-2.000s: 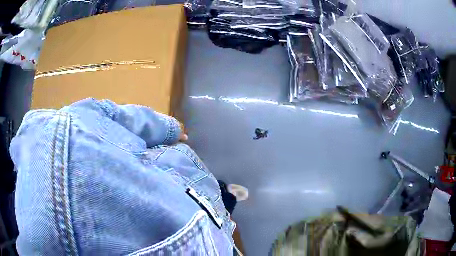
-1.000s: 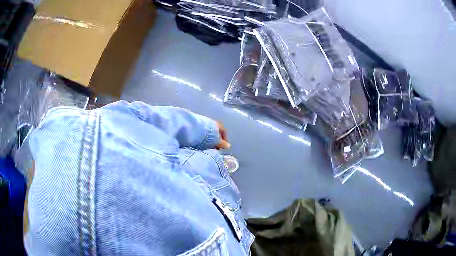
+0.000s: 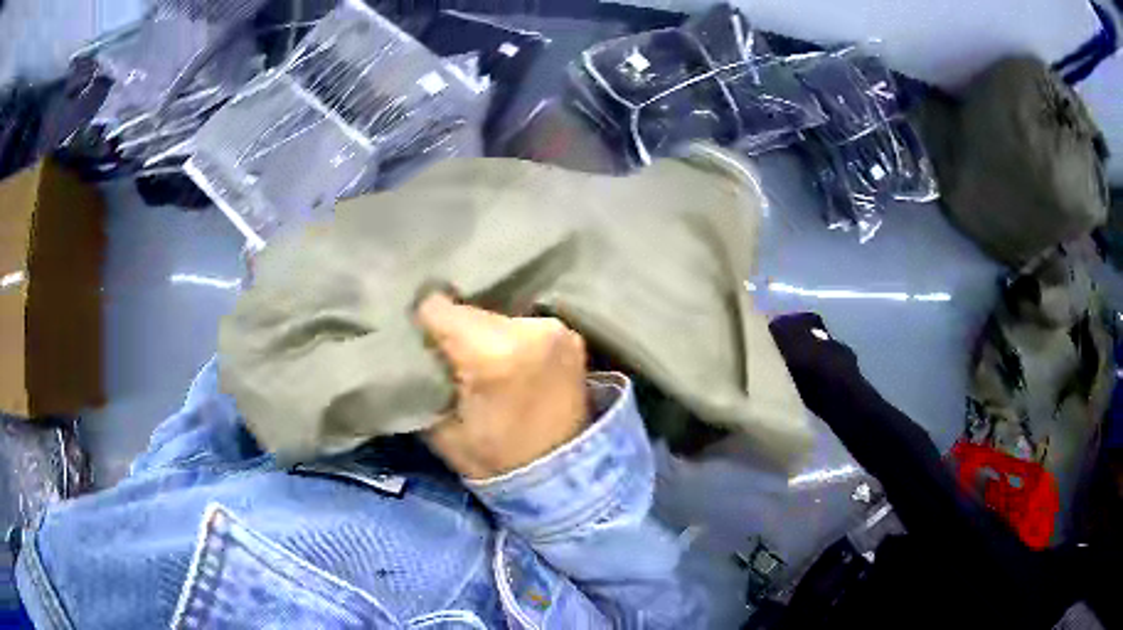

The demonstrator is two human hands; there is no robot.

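Observation:
An olive woven sack [image 3: 665, 265] is held up in front of me, crumpled and partly blurred. My right hand [image 3: 511, 382], bare with a denim cuff, is shut on a fold of it near the sack's middle. A dark gap shows in the sack to the right of this hand. A denim sleeve [image 3: 185, 412] runs behind the sack's left side. My left hand is not visible; the sack may cover it.
Polybagged grey garments [image 3: 289, 142] lie on the floor behind the sack, with dark bundles [image 3: 690, 92] beside them. A carton [image 3: 56, 289] is at left. At right are a filled sack [image 3: 1028, 160], a red stool [image 3: 1004, 492] and a long black cloth-like shape [image 3: 862, 412].
The view has turned right. The olive sack has come up from the lower edge into the centre, now in my right hand. My left hand, seen before, has gone from sight.

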